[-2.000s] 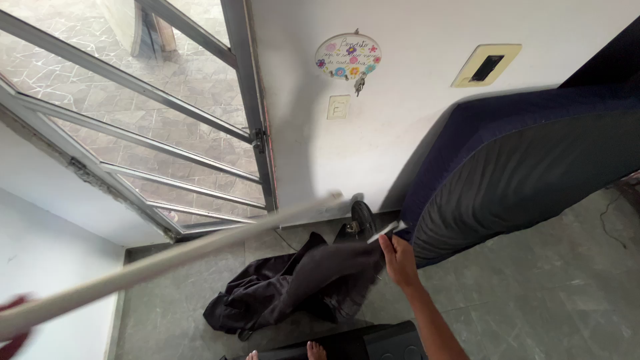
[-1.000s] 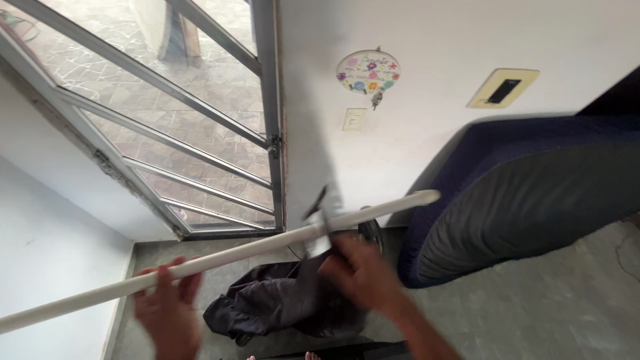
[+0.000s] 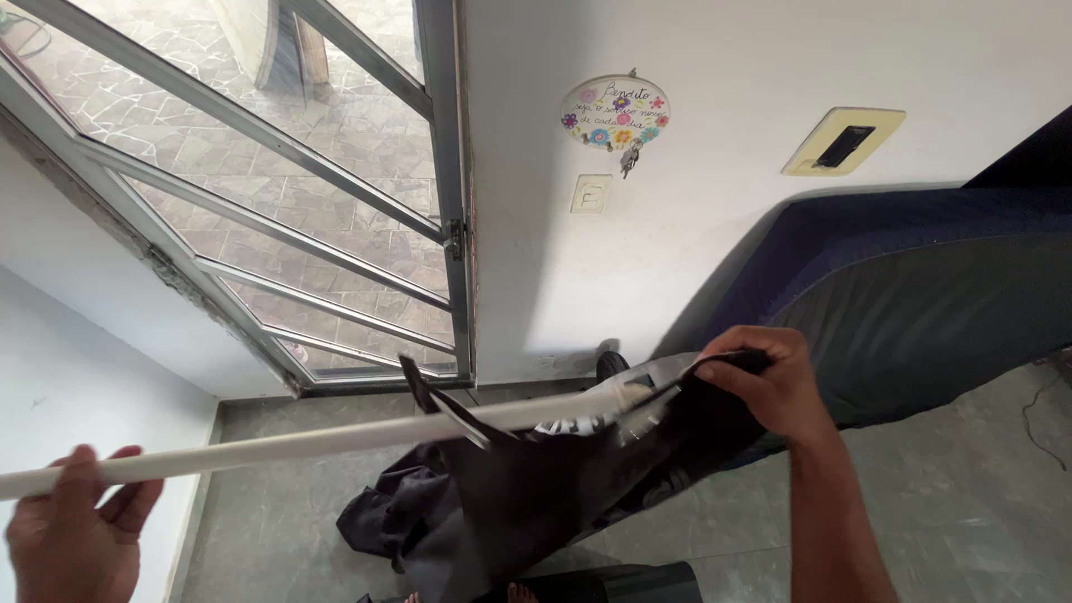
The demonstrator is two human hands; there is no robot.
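My left hand (image 3: pixel 84 511), at the lower left, grips a long pale rod (image 3: pixel 335 440) that slants slightly upward to the right. The rod's right end lies against the top edge of a dark fabric (image 3: pixel 536 494), beside a shiny ring or eyelet whose form is blurred. My right hand (image 3: pixel 758 381) pinches that top edge right of the rod's tip. The fabric hangs down in folds toward the grey floor. Whether the rod passes through an eyelet cannot be told.
A barred glass door (image 3: pixel 452 243) stands at the left. On the white wall hang a floral plaque (image 3: pixel 615 113) with keys, and a switch plate (image 3: pixel 844 141). A dark-covered piece of furniture (image 3: pixel 921 293) leans at the right. My bare feet (image 3: pixel 521 593) and a black object (image 3: pixel 653 584) show at the bottom.
One second ago my right hand was beside the rod; now it has moved right, past the rod's tip, holding the fabric's edge. The fabric is spread wider and raised higher than before.
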